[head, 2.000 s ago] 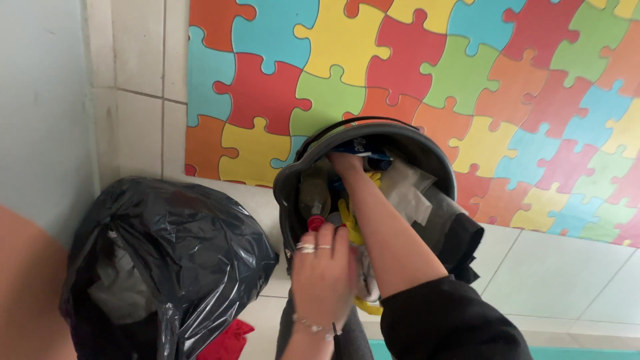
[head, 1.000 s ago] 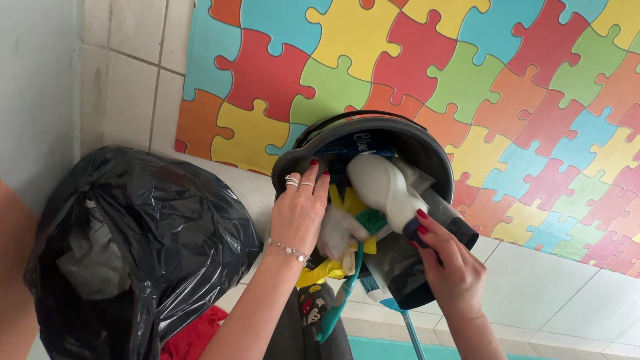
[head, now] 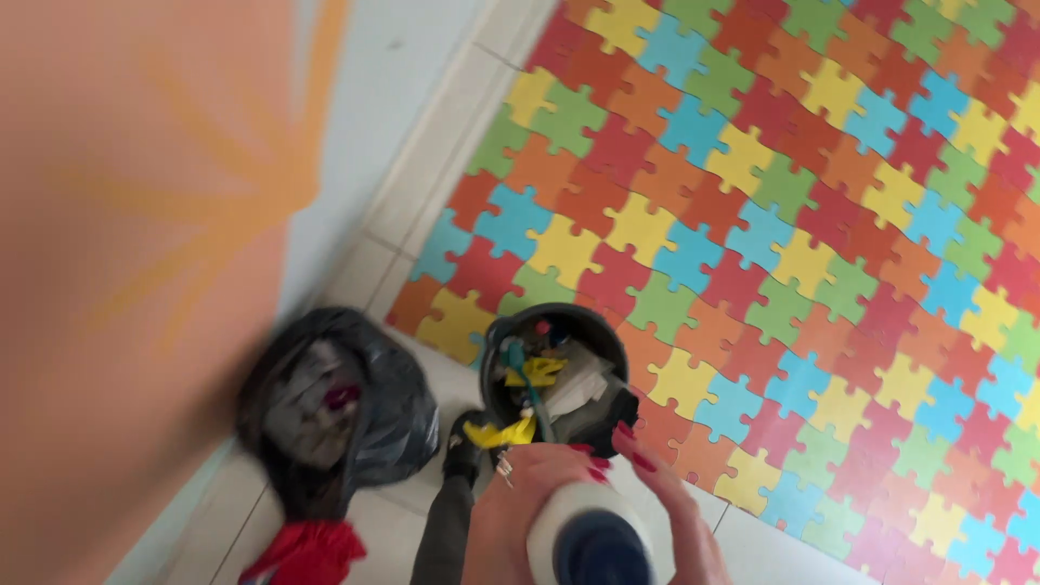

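Observation:
A white plastic bottle with a dark blue cap [head: 591, 540] is close to the camera at the bottom. My left hand [head: 516, 508] is wrapped around its left side, with rings and red nails showing. On the bottle's right is my right hand [head: 670, 496], fingers extended; whether it touches the bottle is unclear. Beyond my hands stands a dark grey bucket [head: 621, 345] on the floor. It holds yellow rubber gloves [head: 536, 371], a teal-handled item [head: 513, 355], a whitish cloth or plastic [head: 577, 378] and other things. One yellow glove hangs over the near rim.
An open black rubbish bag [head: 398, 406] with contents stands left of the bucket. A red cloth or bag [head: 313, 552] lies below it. My shoe [head: 463, 443] is between bag and bucket. A puzzle-pattern mat [head: 731, 244] lies beyond, and a painted wall [head: 162, 244] rises at left.
The white bottle has come out of the bucket and is now close to the camera between my hands. The view has moved up and back, showing more mat and wall.

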